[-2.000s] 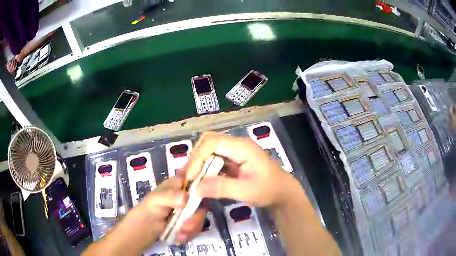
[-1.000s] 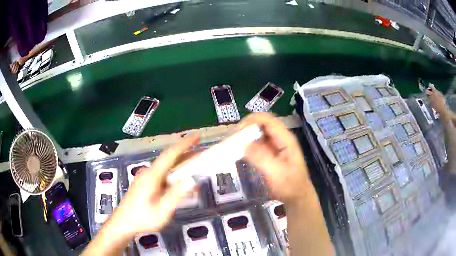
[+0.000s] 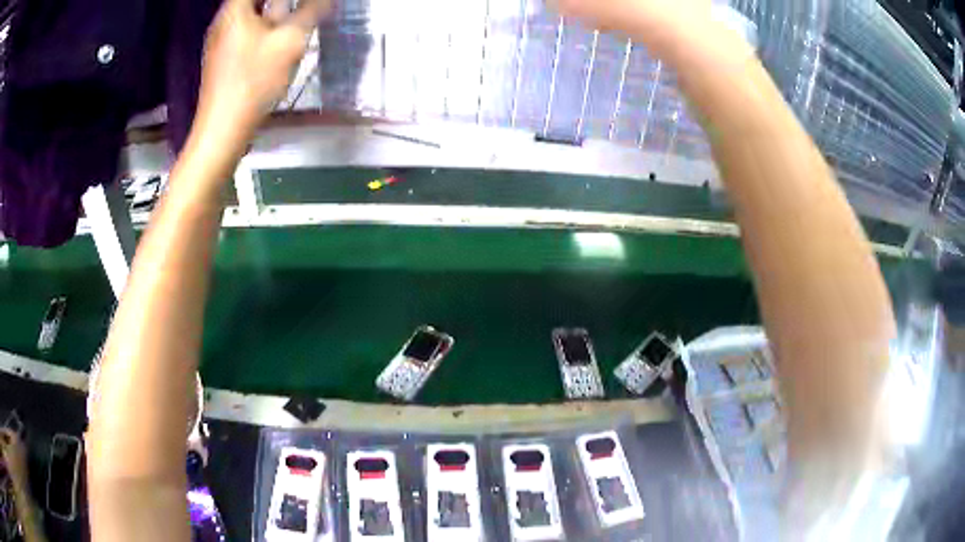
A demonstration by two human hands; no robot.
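Both my arms are raised over the belt towards clear stacked trays point(image 3: 466, 69) at the top. My left hand point(image 3: 259, 42) is at the upper left, blurred, its fingertips partly cut off by the top edge. My right hand point(image 3: 624, 13) is at the top, mostly cut off; its grip is hidden. I see no phone in either hand. Below, a clear blister tray point(image 3: 413, 439) holds a row of white back housings point(image 3: 453, 495) with dark ovals and red edges. Its lower part is out of the picture.
Phones, including one in the middle point(image 3: 578, 363), lie on the green belt point(image 3: 497, 286). A small black pad point(image 3: 305, 408) is on its near edge. Front housings on white foam point(image 3: 730, 365) are at right, partly behind my right arm. A lit smartphone point(image 3: 201, 506) is at lower left.
Both hands have gone from over the tray up to the top of the picture, and the white part is no longer seen in them. The view has tilted up, showing the stacked trays.
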